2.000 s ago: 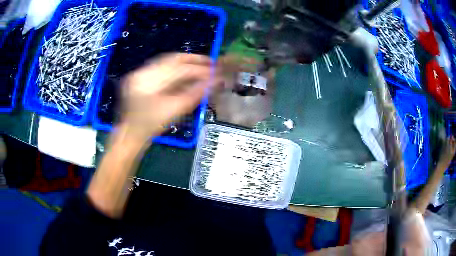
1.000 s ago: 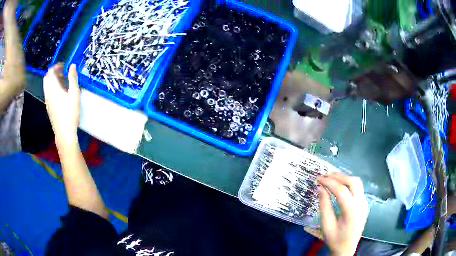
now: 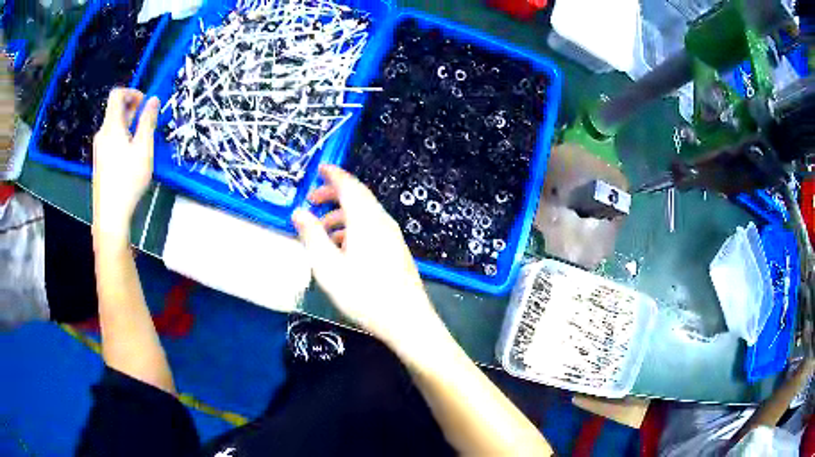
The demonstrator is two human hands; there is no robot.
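My left hand [image 3: 123,170] is at the left edge of the blue tray of shafts [image 3: 259,98], fingers apart, with nothing visible in it. My right hand [image 3: 362,254] is at the near rim between that tray and the blue tray of rings [image 3: 447,134]. Its thumb and fingers are curled but apart, and nothing shows between them. The shafts are heaped silvery rods with some dark ends. The rings are small, dark and shiny. The clear plastic box [image 3: 579,328] holds rods around a white paper. The small silvery block [image 3: 611,198] sits on the brown press base.
The green hand press [image 3: 742,54] stands at the right, its dark punch pointing toward the block. A clear container [image 3: 743,281] lies at the far right. A white pad [image 3: 234,254] lies along the bench edge. Another blue tray [image 3: 63,163] is left of my left hand.
My right hand has moved left from the clear box to the near rim of the blue trays. My left hand stays beside the shaft tray. The view has shifted, showing more of the press.
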